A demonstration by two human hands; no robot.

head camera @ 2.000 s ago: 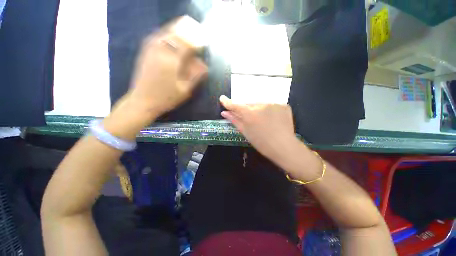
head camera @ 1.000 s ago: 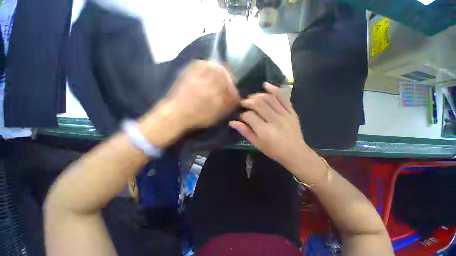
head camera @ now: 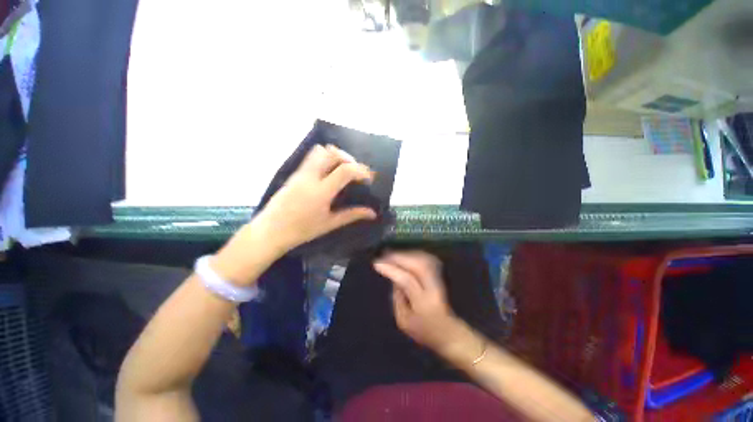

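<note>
A black cloth piece lies at the table's front edge, its upper end on the white table and its lower part bunched over the edge. My left hand is on it, thumb and fingers curled around a fold; the fingertips' grip is partly hidden. My right hand is blurred, below the table edge over my lap, its fingers near the cloth's lower end. Whether they pinch anything does not show. The needle area is at the top, in glare, with no black cloth visible under it.
A black stack lies right of centre, its lower end at the green front edge. Long black panels lie far left over papers. The machine's cream housing is upper right. A red basket stands lower right.
The black cloth has come away from the needle area down to the front edge, and looks smaller and folded. My right hand has moved down, off the table.
</note>
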